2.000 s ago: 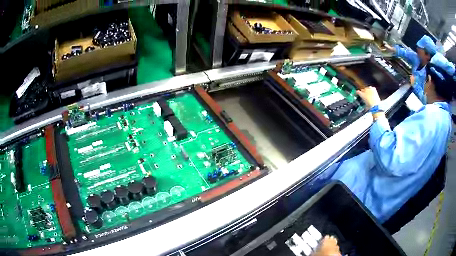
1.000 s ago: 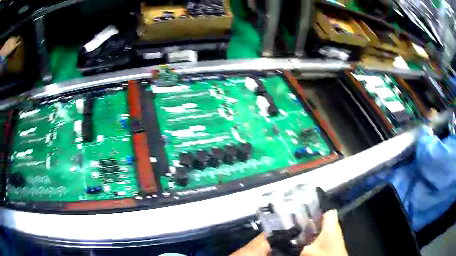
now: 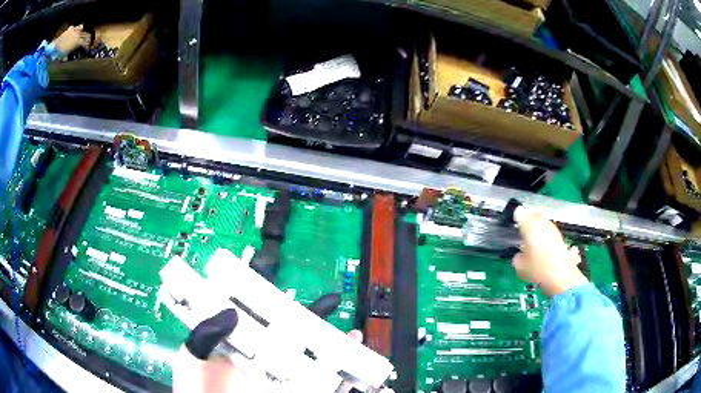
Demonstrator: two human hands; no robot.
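My left hand [image 3: 211, 361], wearing black finger cots, is cut off by the bottom edge. It holds at least two long silver-white heatsink assemblies [image 3: 288, 326] slantwise above a green circuit board [image 3: 131, 230]. My right hand [image 3: 542, 257], in a blue sleeve, grips another heatsink assembly [image 3: 488, 232] at the upper part of the right green circuit board [image 3: 476, 295]. That heatsink lies along the board's far side, just below a small upright daughterboard [image 3: 448, 207]. Whether it is seated cannot be told. The right hand hides its right end.
Red-brown carrier bars [image 3: 380, 269] stand between the boards. A metal rail [image 3: 307, 159] runs behind them. Beyond it are a black bin [image 3: 330, 107] with a white label and a cardboard tray [image 3: 492, 119] of black parts. At far left, another person's hand [image 3: 71, 40] reaches into a cardboard box [image 3: 127, 61].
The view has swung left along the line. The heatsinks, held in both hands a second ago, are now split: several in my left hand, one at my right hand over the right board.
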